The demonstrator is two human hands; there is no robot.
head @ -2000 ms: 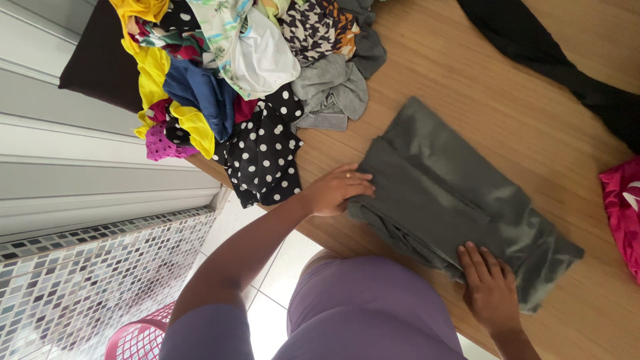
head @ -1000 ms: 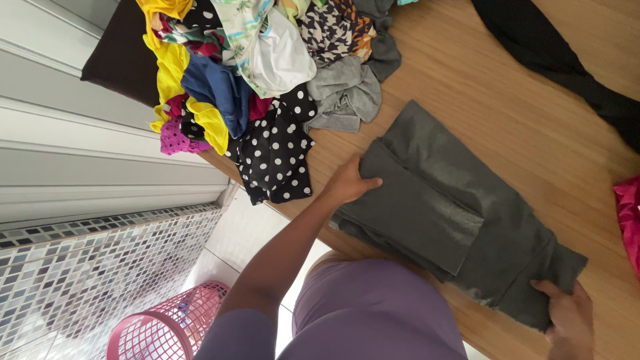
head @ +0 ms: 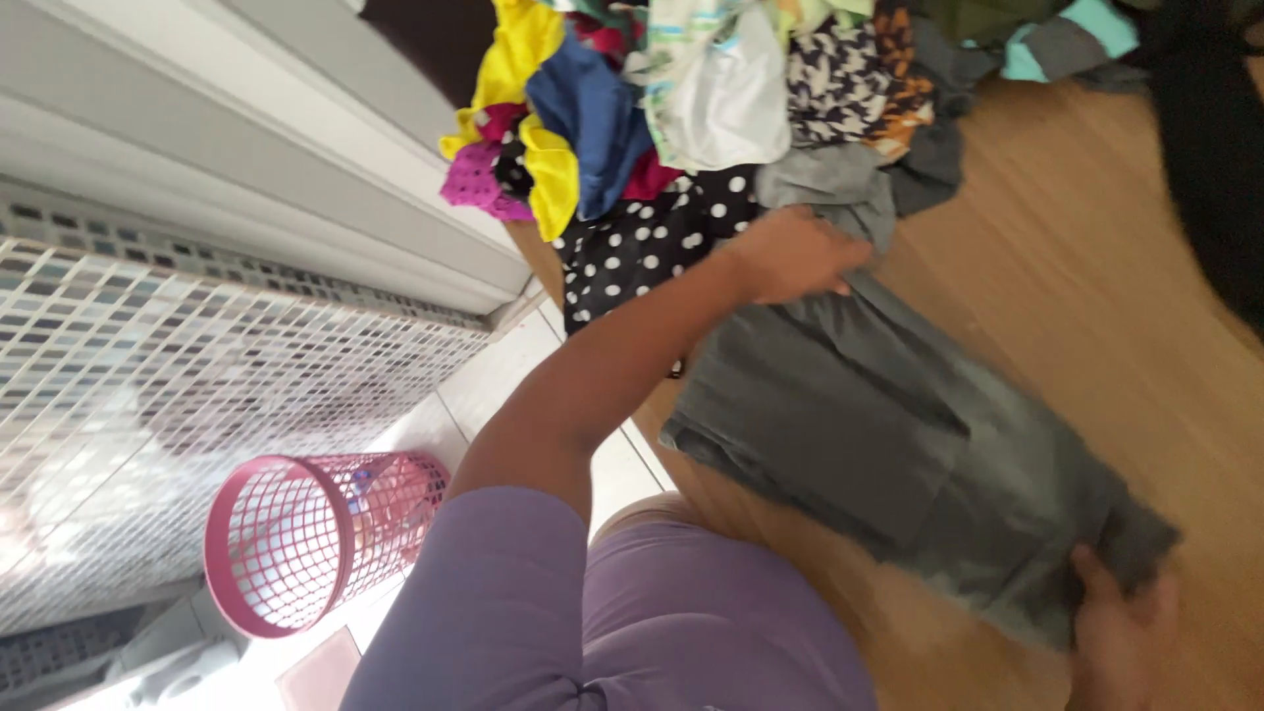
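Observation:
A dark grey garment (head: pixel 839 425), partly folded, lies across the wooden table. My left hand (head: pixel 798 255) grips its upper corner, close to the light grey cloth (head: pixel 829 183) and the black polka-dot fabric (head: pixel 632 252). At the garment's lower right end my right hand (head: pixel 1126 617) is blurred, with the thumb over the cloth and the fingers partly hidden; it appears to pinch the edge.
A heap of mixed clothes, with a yellow piece (head: pixel 551 178) and a blue piece (head: pixel 588 118), covers the table's far left. Black cloth (head: pixel 1210 158) lies at the right. A pink mesh basket (head: pixel 341 533) stands on the tiled floor.
My left hand has moved away from my body, from the garment's near left edge to its far corner, lifting cloth there. My right hand remains at the right end. The view has shifted left.

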